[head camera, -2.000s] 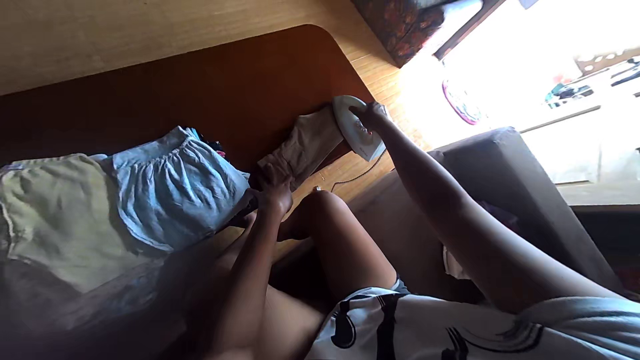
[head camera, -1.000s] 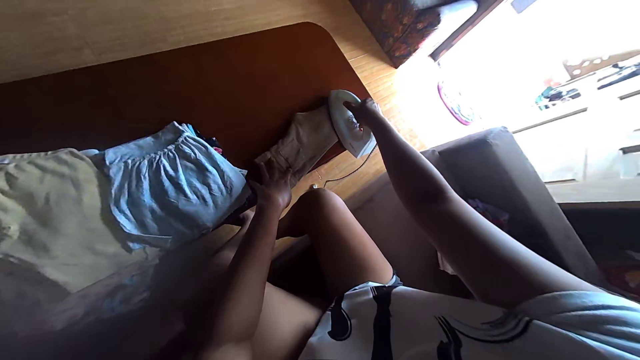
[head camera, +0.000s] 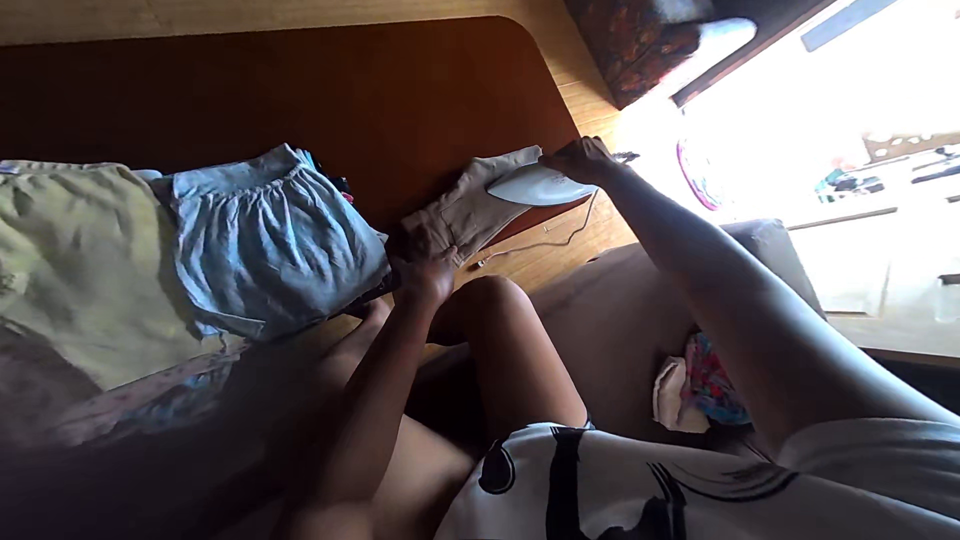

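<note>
My right hand (head camera: 581,159) is closed around the handle of a clothes iron (head camera: 541,185), whose pale soleplate edge rests over a beige garment (head camera: 480,199) at the right end of the brown table. The iron's pointed tip faces left along the cloth. At the garment's near left edge lies my left hand (head camera: 426,274), its fingers in shadow against the fabric; whether they pinch it is unclear. Left of that hand, a gathered light blue garment (head camera: 277,247) lies on a dark pile, and a pale yellow garment (head camera: 82,262) is beside it.
The brown table (head camera: 300,82) runs leftward with a rounded far corner. A cord (head camera: 555,244) with a small end piece trails below its right edge. My knee is close to the near edge. A grey sofa (head camera: 622,315) holds folded cloths (head camera: 705,386); a patterned seat (head camera: 630,45) stands beyond.
My right hand has turned the iron, so its tip, which pointed up and away, now points left over the beige garment. My left hand stays at the garment's near end.
</note>
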